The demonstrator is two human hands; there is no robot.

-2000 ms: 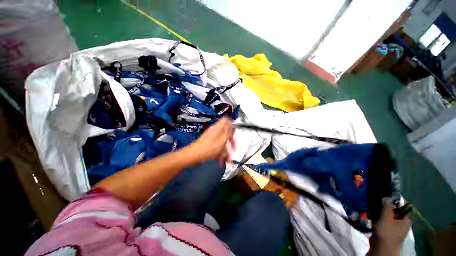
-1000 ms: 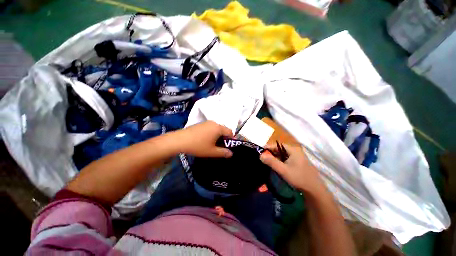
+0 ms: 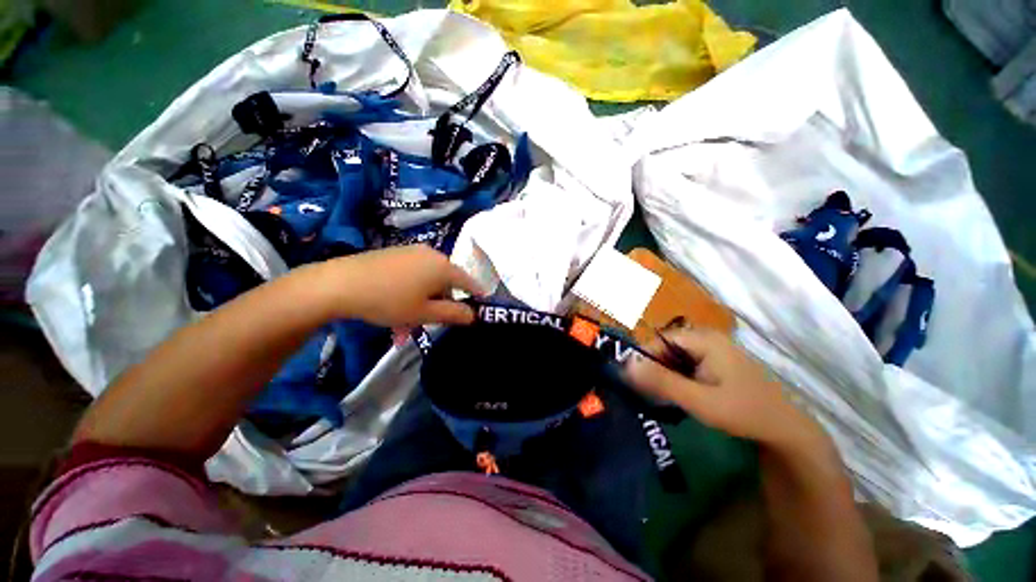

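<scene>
A blue chalk bag [image 3: 500,435] rests on my lap with its round black opening [image 3: 500,370] facing up. A small pale logo shows on the lining. A black webbing strap [image 3: 520,318] with white "VERTICAL" lettering runs along the far rim, with orange tabs [image 3: 584,331] on it and at the rim. My left hand [image 3: 415,284] pinches the strap and rim at the left. My right hand [image 3: 710,381] is at the strap's right part and holds small dark thread snips [image 3: 678,355], mostly hidden in the fingers. A strap end hangs below my right hand.
A white woven sack [image 3: 125,216] heaped with blue bags [image 3: 341,188] lies at the left. Another white sack [image 3: 750,188] with several blue bags [image 3: 869,273] lies at the right. An orange-brown pad [image 3: 693,298] with white paper [image 3: 617,287] sits between them. Yellow sacking [image 3: 613,46] lies beyond.
The bag was first stretched out to the right, then came to my lap. Since then its opening has widened, my hands have moved apart, and more strap lettering and orange tabs show.
</scene>
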